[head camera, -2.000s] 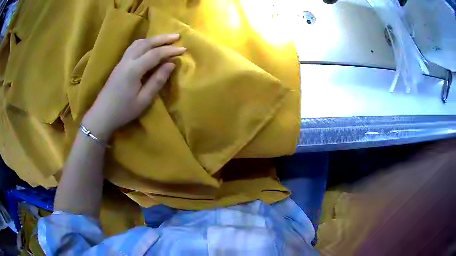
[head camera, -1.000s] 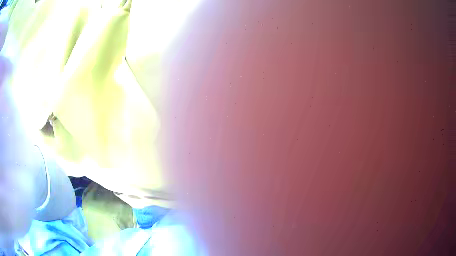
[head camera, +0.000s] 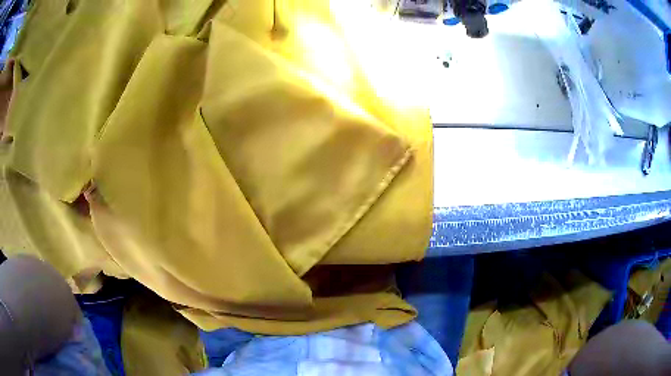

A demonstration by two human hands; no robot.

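Note:
Mustard-yellow cloth (head camera: 147,161) lies in large folds over the left and middle of the machine table and hangs over its front edge onto the lap. A flap with a stitched edge (head camera: 353,213) lies folded on top, its corner pointing right. Strong lamp glow washes out the cloth at the upper middle. Neither of my hands shows. Only blurred bare parts of my arms show at the lower left and lower right corners, the left one above a blue sleeve.
Dark machine parts (head camera: 474,18) stand at the top. White strips (head camera: 585,95) hang at the upper right, with a slim metal tool (head camera: 649,150) beside them. Measuring markings run along the table's curved front edge (head camera: 544,220). Yellow pieces (head camera: 530,330) lie below, beside a blue basket (head camera: 622,286).
My left hand has left the cloth and gone out of view. The large blur that covered the right side is gone. The view has shifted slightly, showing more machine parts at the top.

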